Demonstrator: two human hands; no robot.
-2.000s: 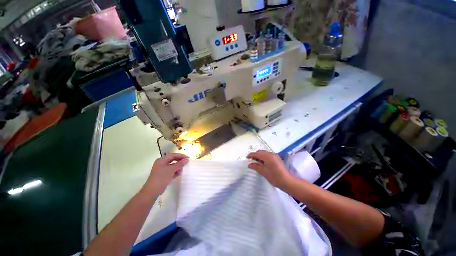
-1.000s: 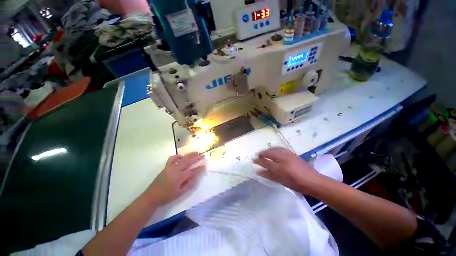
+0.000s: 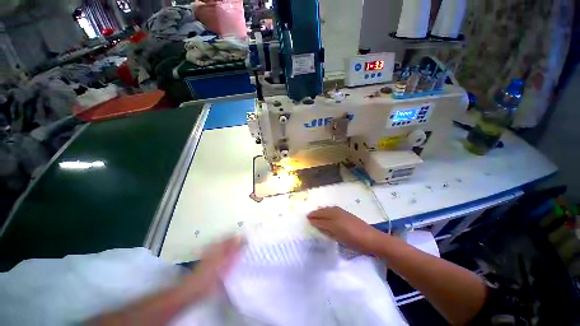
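Observation:
The white striped fabric hangs over the front edge of the table and over the lap, and spreads to the lower left. My right hand pinches its upper edge on the table, in front of the lit needle area. My left hand is blurred and lies over the left part of the fabric; its grip cannot be told. The cream sewing machine stands behind, and the fabric does not reach its needle.
A white table with a blue edge bears the machine. A dark green side table is at left. An oil bottle stands at the right end. A white roll hangs under the edge. Clothes are heaped behind.
The view has swung left and up. The fabric's edge is drawn up between my hands, and more white fabric shows at lower left. My left hand has moved down, away from the needle area.

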